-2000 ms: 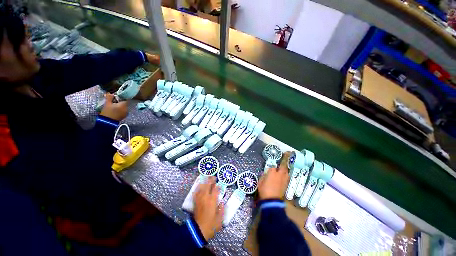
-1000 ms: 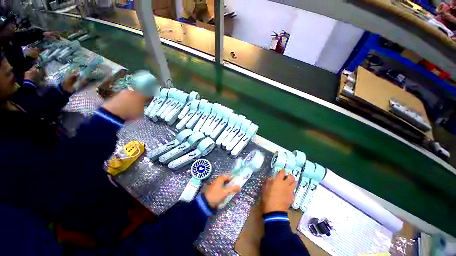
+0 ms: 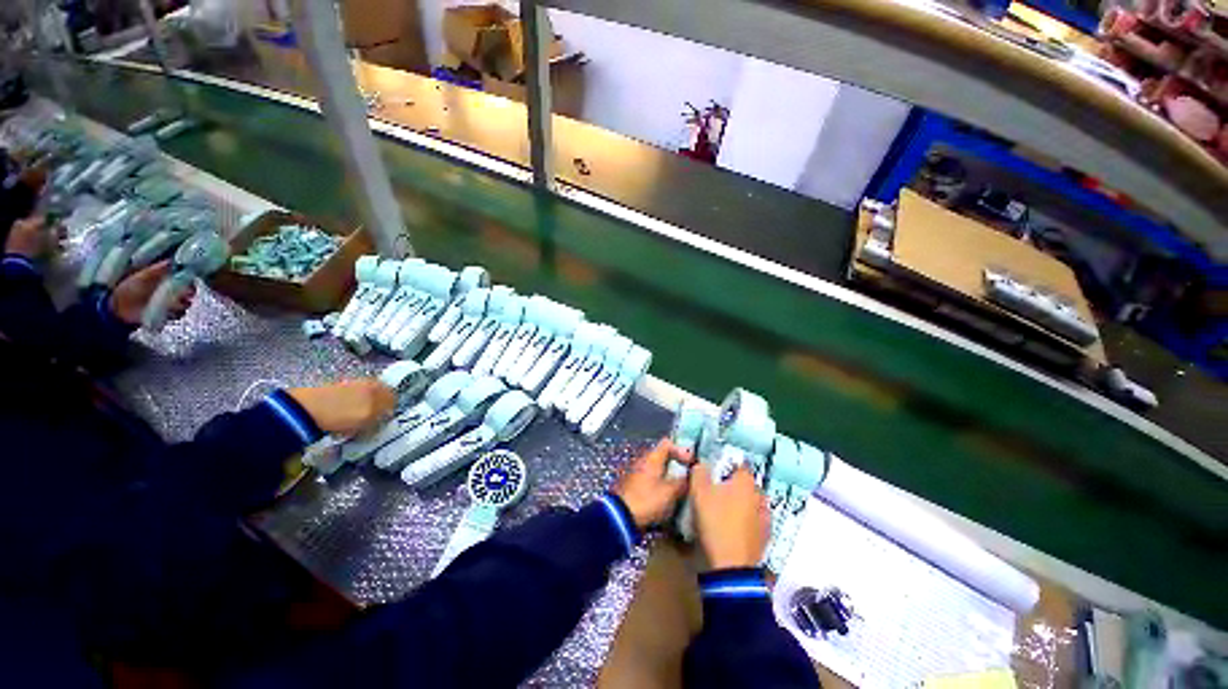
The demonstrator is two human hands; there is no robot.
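Observation:
My left hand (image 3: pixel 655 487) holds a mint handheld fan (image 3: pixel 686 428) upright on its side, at the left end of a short row near the belt. My right hand (image 3: pixel 731 517) is beside it, closed around the handle of another fan (image 3: pixel 745 420); its fingers partly hide the handle. More fans (image 3: pixel 800 464) of this row stand to the right. One fan (image 3: pixel 497 479) lies grille up on the bubble wrap, with a dark blue centre. A longer fan row (image 3: pixel 532 347) stands along the belt, with several fans (image 3: pixel 471 433) in front of it.
A co-worker's hand (image 3: pixel 348 404) touches the front fans at left. A carton of mint parts (image 3: pixel 290 256) is farther left. White paper (image 3: pixel 889 606) with a dark cluster (image 3: pixel 822 612), a white roll (image 3: pixel 929 532) and brown cardboard (image 3: pixel 652 633) lie right and near. The green belt (image 3: pixel 700 337) runs behind.
My left hand has carried its fan right to the short row. Of three grille-up fans, one remains lying there. The co-worker's hand has come down at the front fans. The view has shifted.

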